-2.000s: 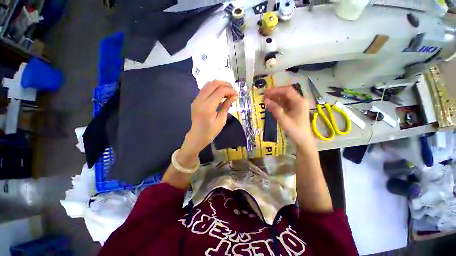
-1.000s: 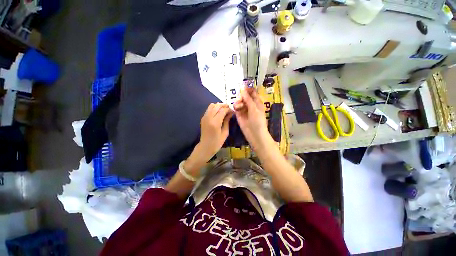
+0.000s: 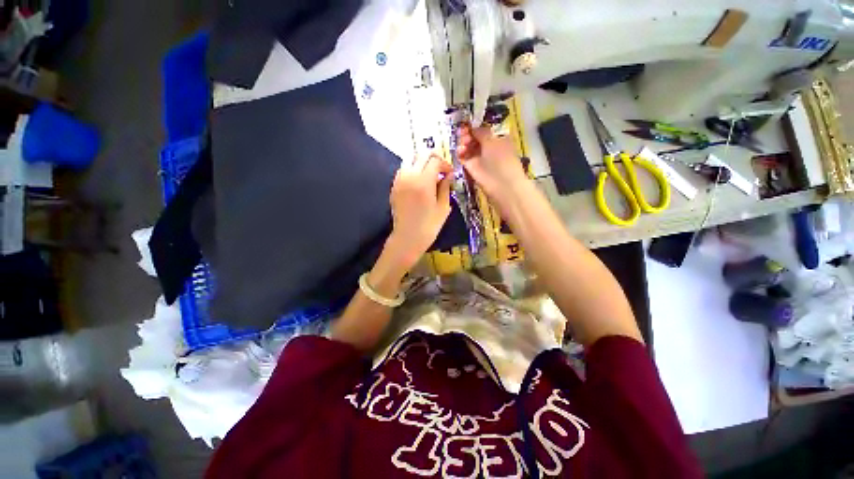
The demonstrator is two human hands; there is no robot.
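Observation:
A large black cloth panel (image 3: pixel 290 187) lies flat left of the sewing machine (image 3: pixel 599 37). My left hand (image 3: pixel 421 201) is at the panel's right side, fingertips pinched together near the needle area (image 3: pixel 459 122). My right hand (image 3: pixel 489 159) is just right of it, fingers curled close under the machine head. Whether either hand holds thread or a small piece is too small to tell. A dark cloth corner (image 3: pixel 452 231) shows below my hands on the yellow printed tape (image 3: pixel 508 245).
Yellow-handled shears (image 3: pixel 633 190) and a dark rectangular pad (image 3: pixel 566 154) lie right of my right forearm. Green-handled snips (image 3: pixel 667 134) and a parts tray (image 3: pixel 776 175) are further right. A blue crate (image 3: pixel 208 323) stands under the panel.
My hands came together from apart and now sit up by the needle area. The dark strip seen on the tape earlier no longer shows there. The view has shifted slightly.

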